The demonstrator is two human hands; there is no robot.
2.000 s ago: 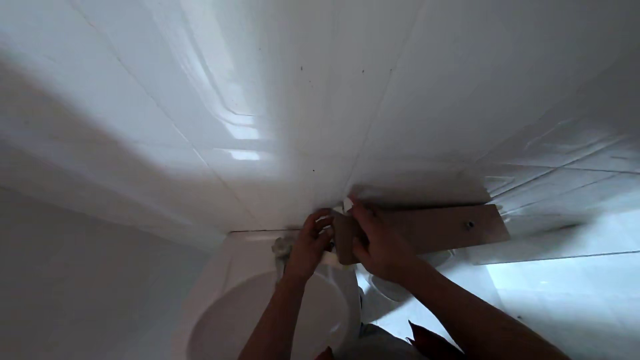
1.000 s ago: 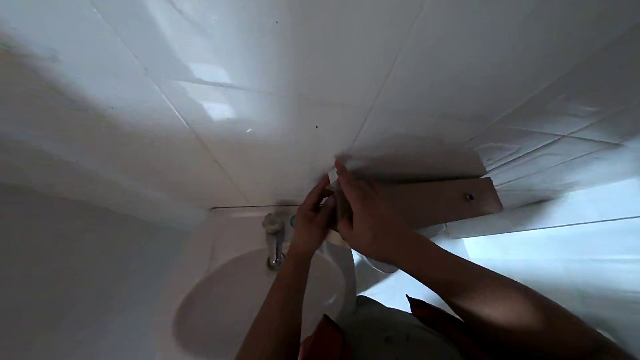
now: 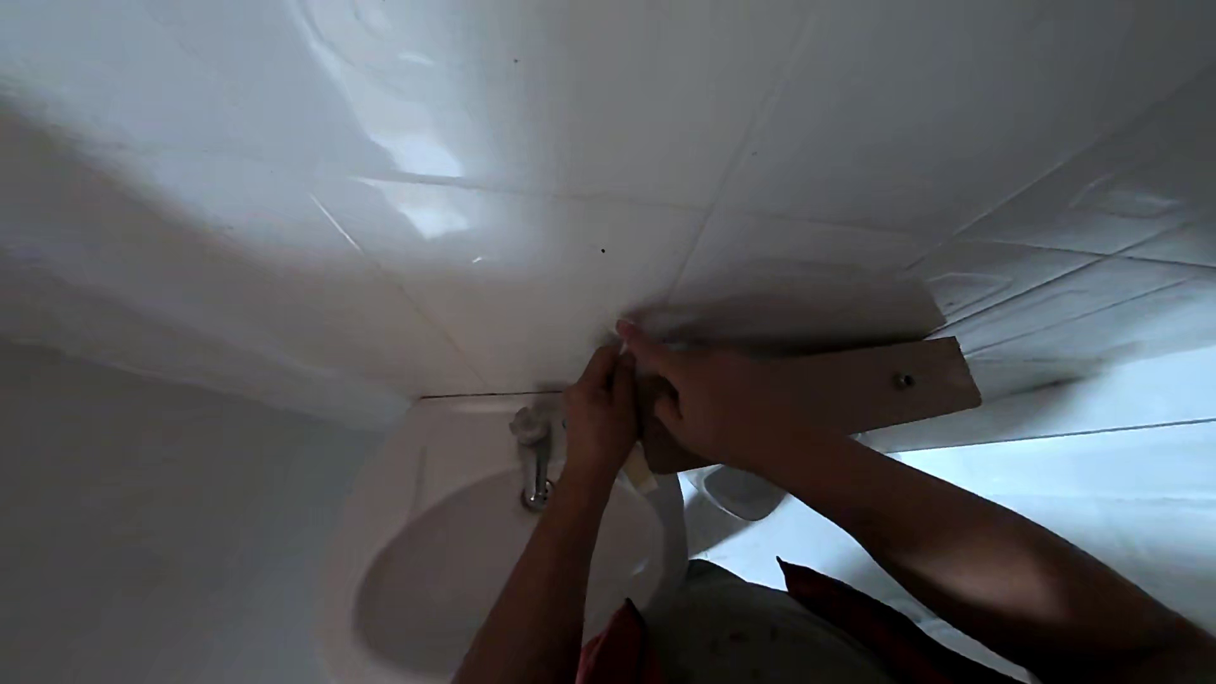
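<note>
Close to the tiled wall point(image 3: 532, 275), above the right side of the washbasin point(image 3: 446, 570), my two hands meet. My left hand point(image 3: 603, 408) has its fingers curled around a small whitish piece point(image 3: 624, 348), mostly hidden. My right hand point(image 3: 703, 394) reaches over beside it, its index fingertip touching the top of that piece at the wall. Beneath my right hand lies a long brown board point(image 3: 874, 385), with a small metal fitting point(image 3: 903, 380) near its far right end. Whether the right hand grips the board is hidden. A pale strip point(image 3: 639, 470) shows below my left hand.
A faucet point(image 3: 534, 456) stands on the basin's back edge, just left of my left hand. Below the board, a pale rounded fixture point(image 3: 746, 489) is partly visible. Tiled walls meet at the right, above a brightly lit surface point(image 3: 1045, 503).
The brown block-like end seen between my hands two seconds ago is now mostly covered by my right hand. My right index finger has extended to the wall.
</note>
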